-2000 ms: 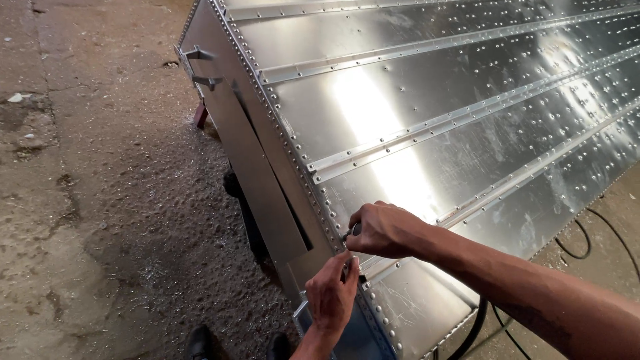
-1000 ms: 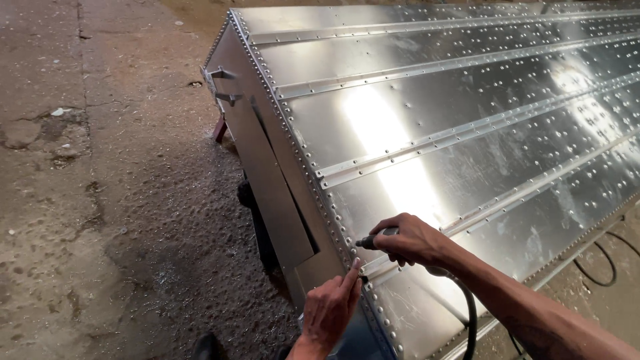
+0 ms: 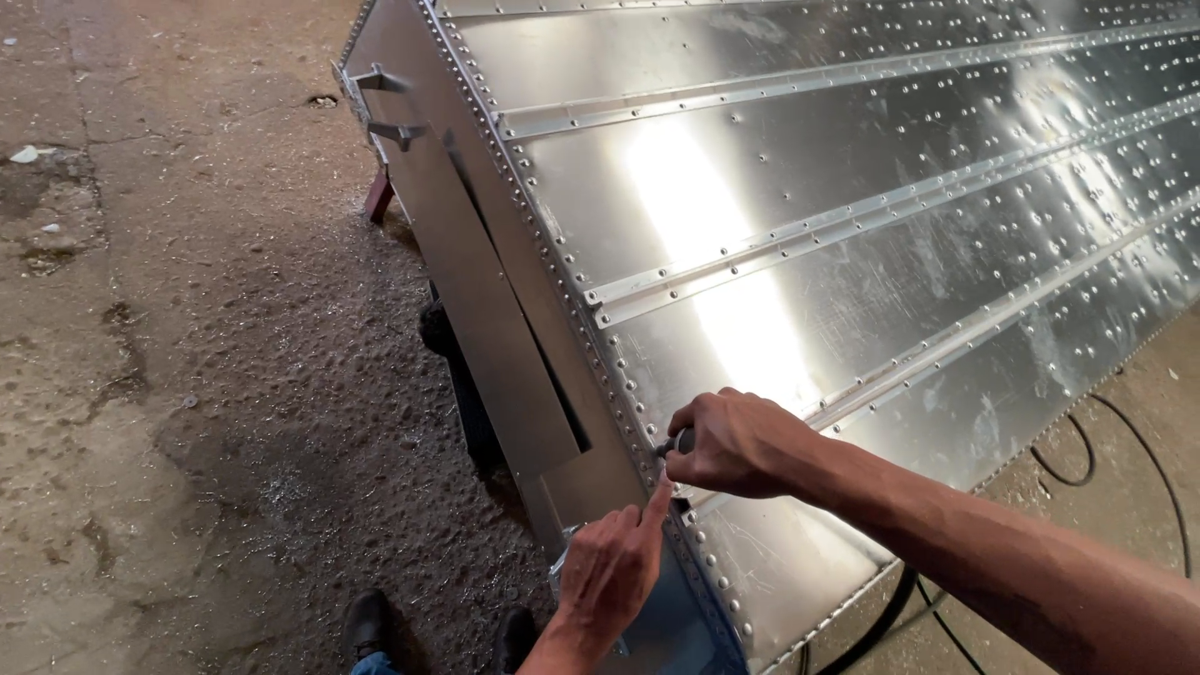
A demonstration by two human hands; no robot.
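My right hand grips a small dark handheld tool, its tip at the riveted edge of a large sheet-metal structure. Most of the tool is hidden in my fingers, so its exact kind cannot be told. Just below, my left hand rests at the same edge, its index finger pointing up and touching near the tool's tip; it seems to hold nothing. Rows of rivets run along this edge, and riveted metal ribs cross the shiny top.
Black hoses lie on the floor at the right, and a thicker one hangs below my right forearm. Two metal brackets jut from the structure's end panel. A red support stands beneath. Shavings litter the concrete floor near my shoes.
One second ago my right hand held the tool tilted away, with more of its body showing; now the hand is turned further over it. My left index finger stays by the riveted edge.
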